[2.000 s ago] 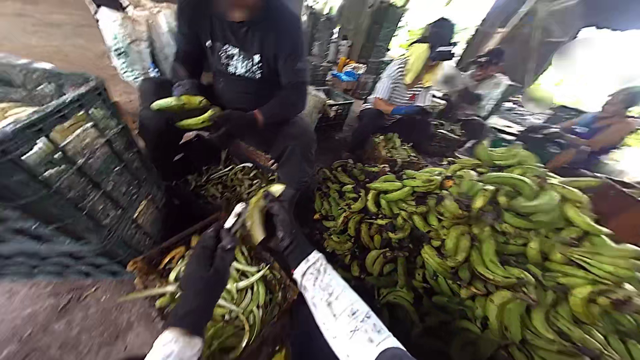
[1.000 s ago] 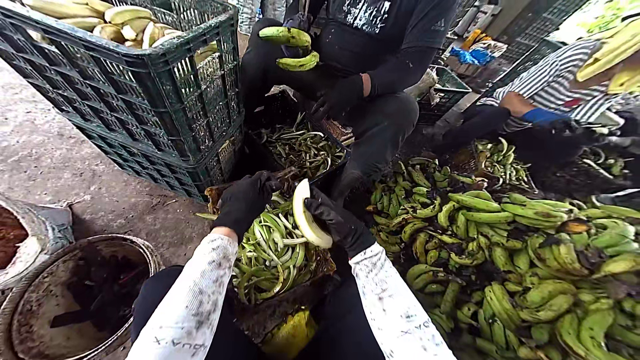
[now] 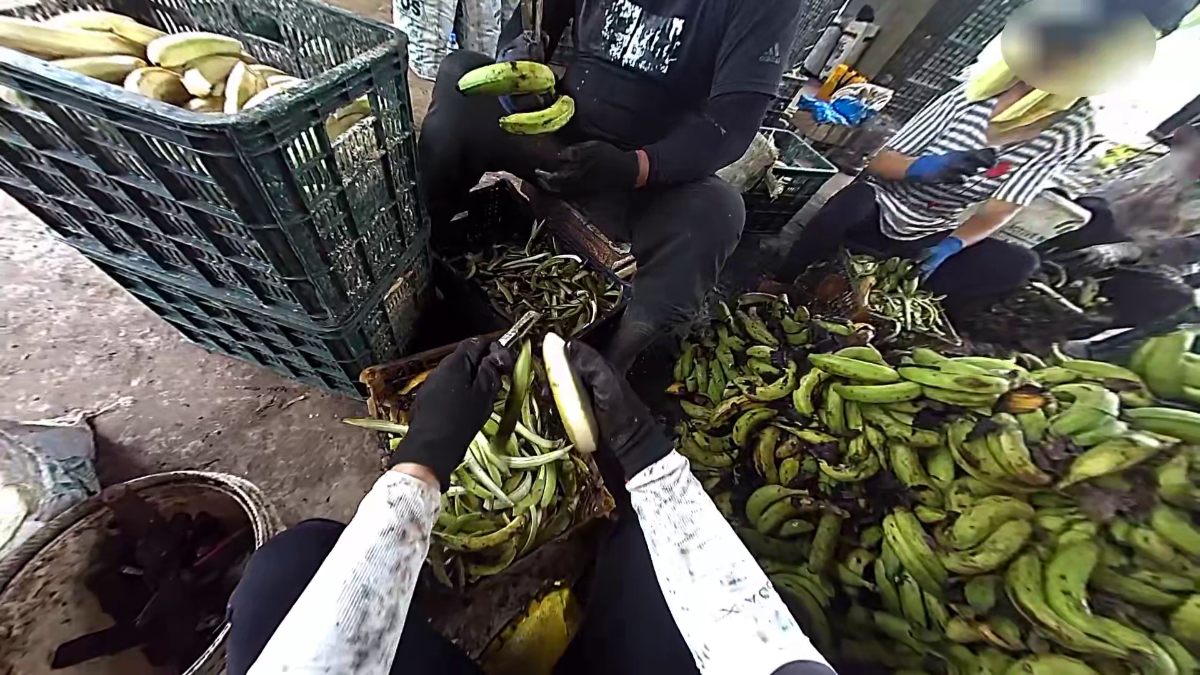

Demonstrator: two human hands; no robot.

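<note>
My right hand (image 3: 614,412), in a black glove, grips a peeled, pale plantain (image 3: 568,394) held upright. Close by on the left, my left hand (image 3: 457,408), also black-gloved, is closed on a small knife (image 3: 520,328) whose metal part sticks up past the fingers. A strip of green peel (image 3: 516,394) hangs between the two hands. Both hands are above a crate (image 3: 600,511) heaped with green and whitish plantain peels (image 3: 506,497). A large pile of green plantains (image 3: 919,487) lies to the right.
Stacked green plastic crates (image 3: 234,178) with peeled plantains (image 3: 178,70) stand at left. A bucket (image 3: 253,502) with dark scraps is at lower left. Facing me sits a person (image 3: 656,103) holding green plantains (image 3: 508,79), with a peel box (image 3: 548,281) below. Another person (image 3: 975,169) in stripes sits at right.
The view has swung left and down since the earliest frame. The plantain in my right hand now stands more upright, and my left hand has moved a little away from it.
</note>
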